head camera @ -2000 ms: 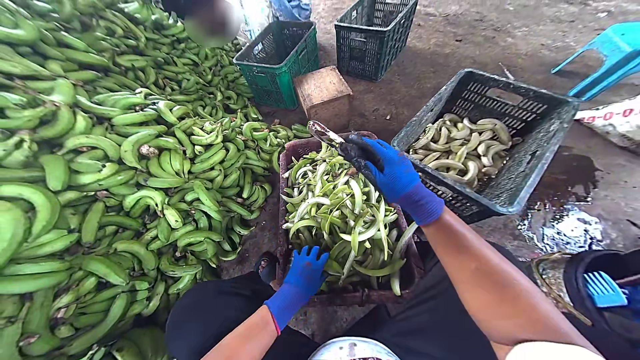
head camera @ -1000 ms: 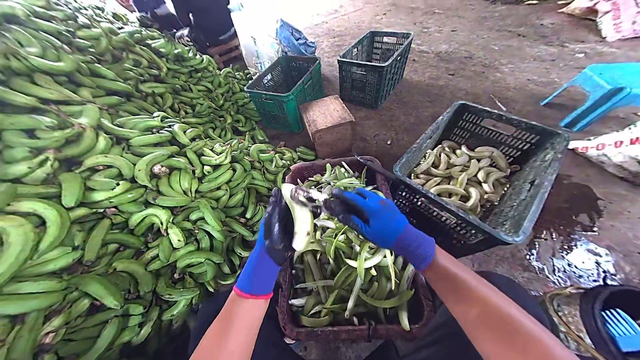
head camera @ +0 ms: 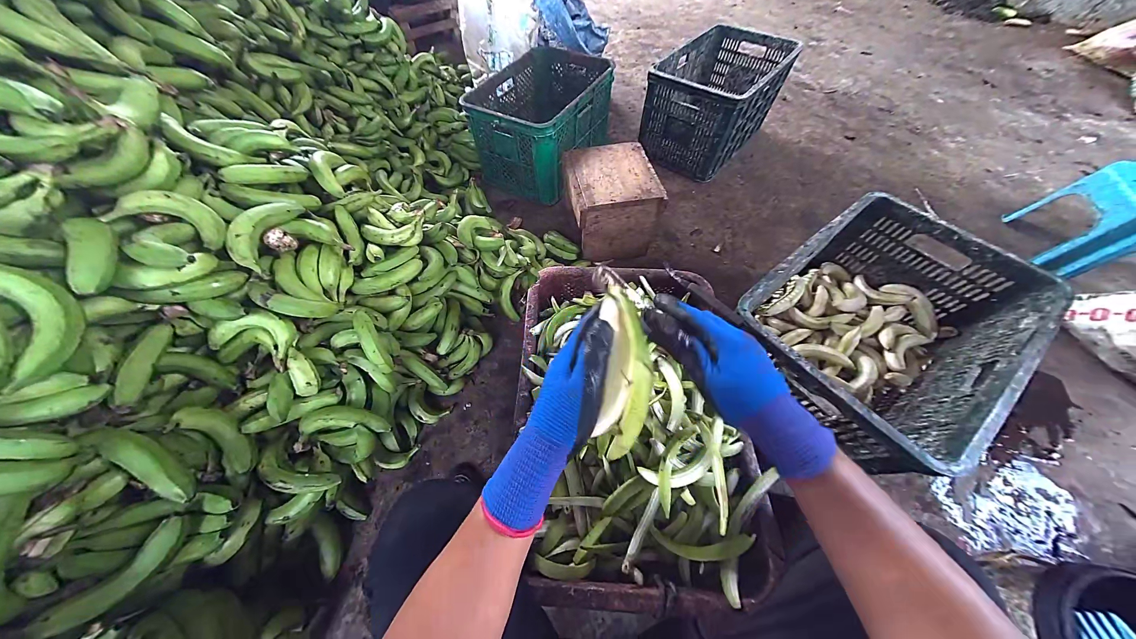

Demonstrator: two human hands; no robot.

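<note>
My left hand (head camera: 568, 390), in a blue glove with a black palm, grips a partly peeled green plantain (head camera: 619, 373) held upright. Against the plantain's upper right side is my right hand (head camera: 723, 364), gloved alike; its fingers are curled, and whether it holds a tool is hidden. A strip of green peel hangs along the pale flesh. Both hands are above a dark red plastic crate (head camera: 621, 596) filled with green peels (head camera: 701, 470). Peeled plantains (head camera: 856, 328) lie in a black crate (head camera: 985, 390) on the right. Unpeeled green plantains (head camera: 293, 337) form a large heap on the left.
A wooden block (head camera: 614, 191) stands just beyond the peel crate. Behind it are a green crate (head camera: 541, 133) and another black crate (head camera: 719, 98). A blue plastic stool (head camera: 1096, 213) is at the right edge, above a wet patch (head camera: 1021, 510) on the floor.
Two seconds ago my left hand rested on the peels and my right held a knife-like tool. My left hand has since taken hold of a plantain, and a peel strip now stands off it.
</note>
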